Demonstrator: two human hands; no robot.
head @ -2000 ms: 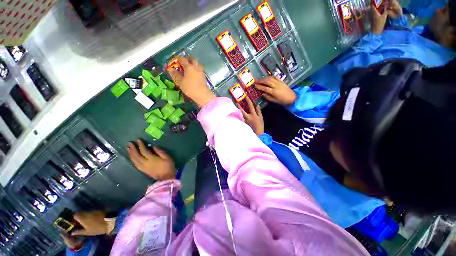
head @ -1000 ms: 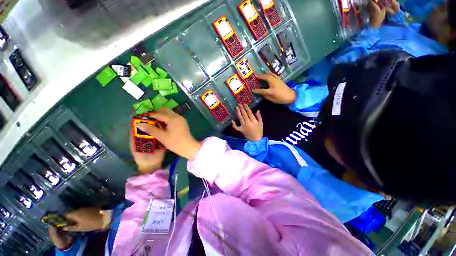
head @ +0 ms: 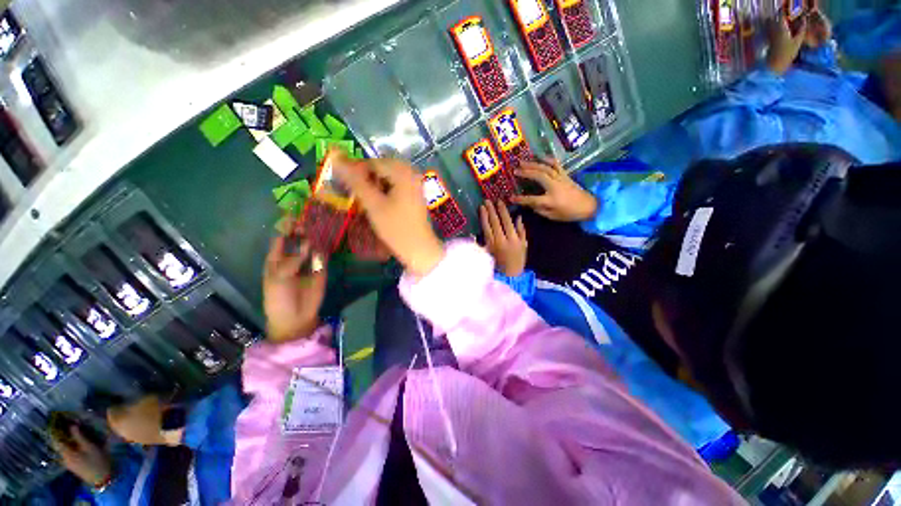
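A red keypad phone [head: 328,210], blurred and tilted, is between my two hands above the green bench. My left hand [head: 293,287] holds its lower end with the fingertips. My right hand [head: 393,210] grips it near the screen end. More red shows under my right hand; I cannot tell if it is a second phone. Green battery packs [head: 288,128] lie in a loose pile just behind the phone. A clear blister tray [head: 380,97] to the right holds several red phones [head: 481,61] with lit screens and two dark units [head: 564,115].
A neighbour's hands [head: 555,190] touch phones at the right tray's near edge. Another person's hand [head: 136,420] is at lower left, by trays of dark phones [head: 128,296]. A white strip [head: 128,109] runs behind the bench. A capped head [head: 771,296] fills the right side.
My right hand went from the battery pile to the phone at my left hand, then lifted with it up and right. My left hand's fingers now hold the phone's lower end.
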